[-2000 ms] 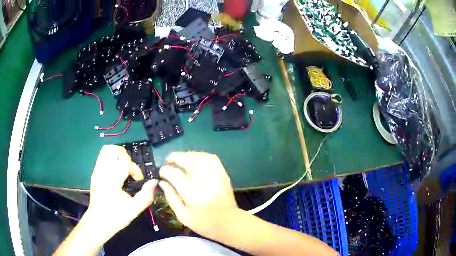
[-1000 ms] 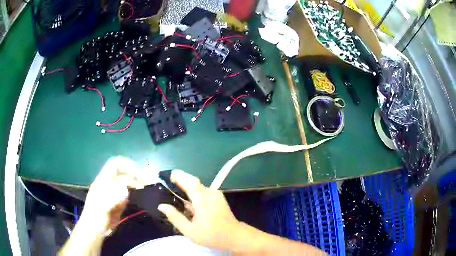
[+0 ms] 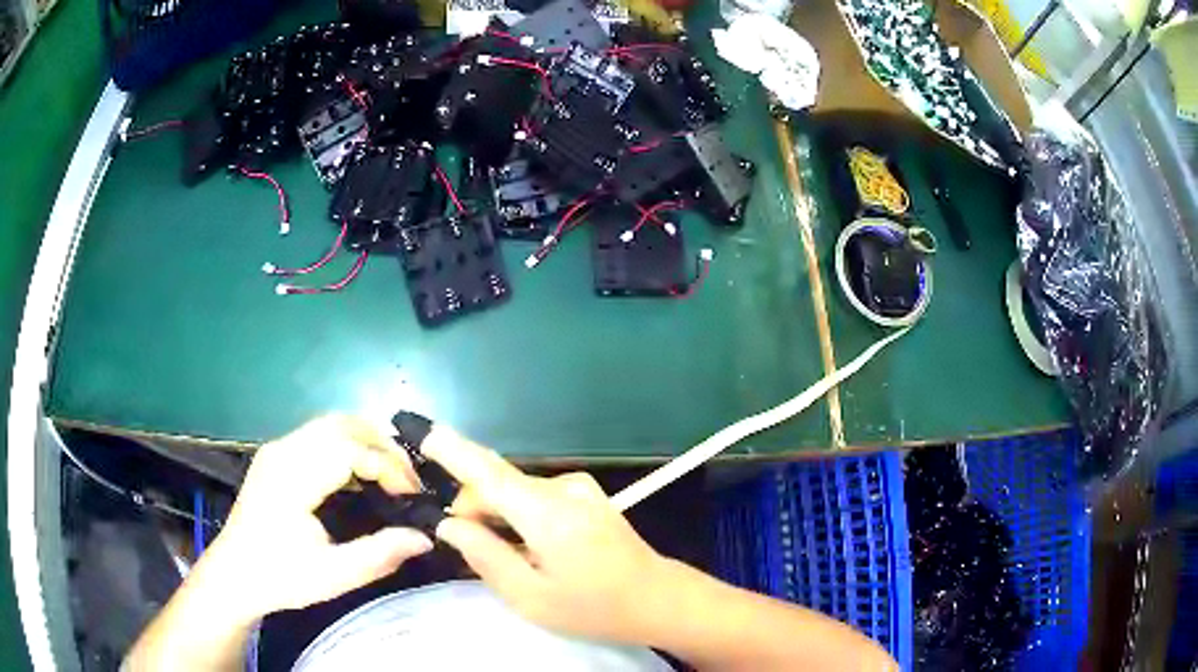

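My left hand and my right hand are together at the bench's front edge, above my lap. Both hold a black battery holder, mostly hidden by the fingers. A small black cover shows at my right fingertip. A cream adhesive strip runs from the tape roll on the right down to my right hand. Its end is hidden behind the hand. More battery holders with red lead wires lie heaped on the green bench beyond my hands.
A wooden strip divides the green bench top. A blue crate with black parts stands below on the right. A shiny bag hangs at the right edge. A cardboard box stands at the back right.
The holder in my hands has gone from flat to tilted and mostly covered, after both hands closed around it. The strip, slack a second ago, now runs straighter. The view has shifted slightly.
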